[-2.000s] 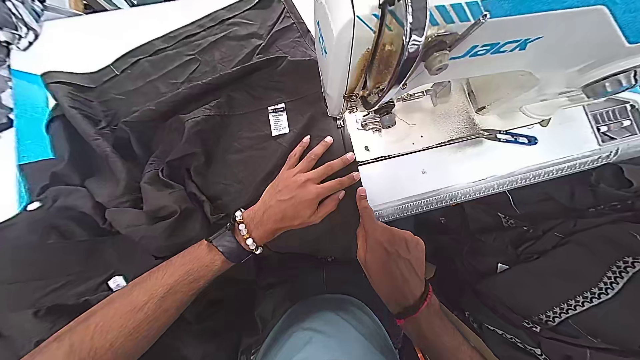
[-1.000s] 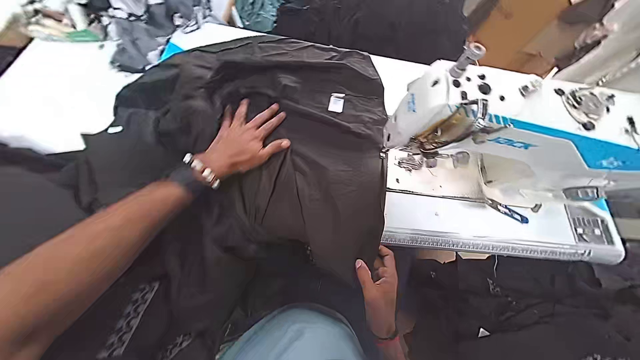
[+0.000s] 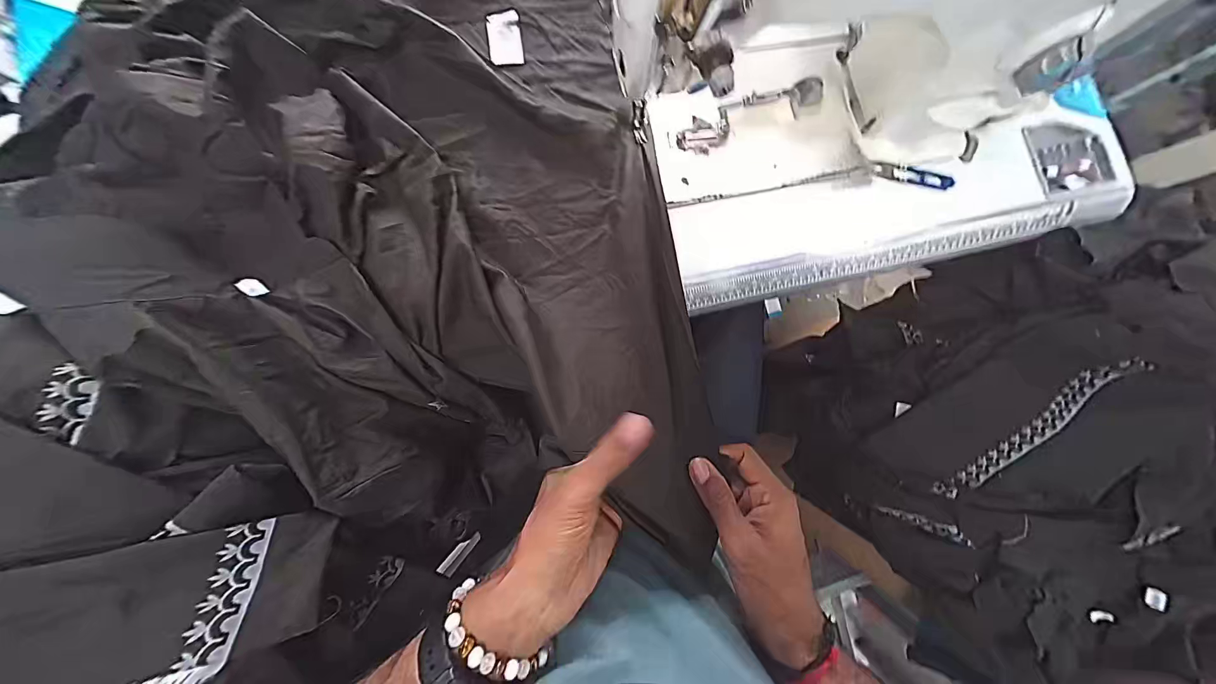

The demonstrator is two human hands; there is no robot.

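Note:
Black fabric [image 3: 579,285] runs from under the needle area of a white sewing machine [image 3: 779,228] down to my lap. My left hand [image 3: 560,541], with a beaded bracelet and a dark band at the wrist, is at the fabric's lower part, thumb raised; its fingers are partly hidden, and whether they grip cloth cannot be told. My right hand [image 3: 765,541] pinches the fabric's right edge between thumb and fingers, just below the machine bed. The presser foot [image 3: 639,122] rests by the fabric's edge. A white label [image 3: 505,38] lies on the cloth near the top.
Blue thread snips [image 3: 912,176] lie on the machine bed, which has a measuring scale along its front edge. More black garments with white embroidered trim [image 3: 1045,427] are heaped at the right. Black cloth with scalloped white embroidery [image 3: 228,598] spreads over the lower left.
My left hand has left its flat place on the fabric by the machine and come down near my lap. My right hand now pinches the cloth's edge. The view has shifted and tilted down.

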